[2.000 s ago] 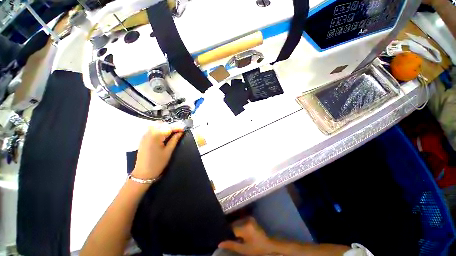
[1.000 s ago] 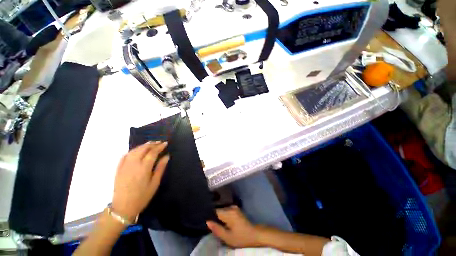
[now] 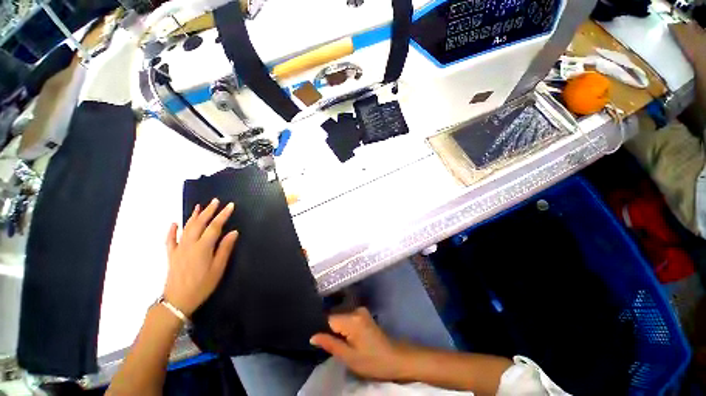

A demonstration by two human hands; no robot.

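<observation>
A black panel lies on the white table with its top edge at the presser foot of the sewing machine; its lower end hangs over the table's front edge. My left hand lies flat on the panel's left part, fingers spread, holding nothing. My right hand is at the panel's lower right corner, thumb and fingers closed on its edge. A second long black panel lies flat at the table's left.
Black labels and a phone-like dark rectangle in a clear tray lie right of the needle. An orange fruit is at the table's right end. A blue crate with black pieces stands below right.
My left hand has come away from the needle and now lies spread on the panel. The panel's top is spread out flatter and wider. My right hand still holds the lower corner.
</observation>
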